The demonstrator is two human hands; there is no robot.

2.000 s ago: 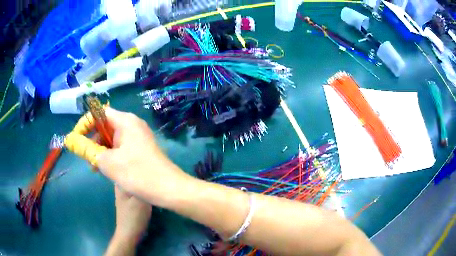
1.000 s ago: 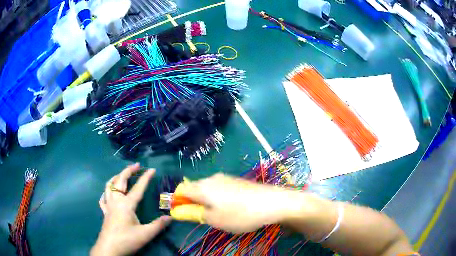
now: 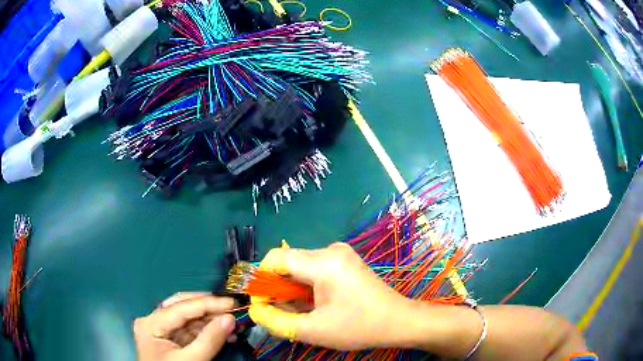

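Note:
My right hand (image 3: 345, 296), with yellow finger cots on its thumb and a finger, is shut on a bunch of orange wires (image 3: 278, 288) whose brassy terminals point left. My left hand (image 3: 185, 328) is low, just left of it, partly cut off by the bottom edge. Its thumb and fingers close on a dark connector housing (image 3: 240, 315), mostly hidden by the fingers. Other black housings (image 3: 241, 243) lie just above the wire tips. Part-wired harnesses (image 3: 381, 331) with orange, purple and turquoise wires lie beneath and beyond my right hand.
A large heap of part-wired harnesses (image 3: 247, 120) lies at the upper left. A spare orange bundle (image 3: 504, 134) rests on a white sheet (image 3: 472, 204) at right, beside green wires (image 3: 610, 120). Orange-wired harnesses (image 3: 15, 282) lie far left. Translucent cups (image 3: 88, 92) stand at upper left.
My right hand has brought the orange bunch from the upper left down beside my left hand. My left hand has gone from open to closed at the dark housing. The camera view has shifted.

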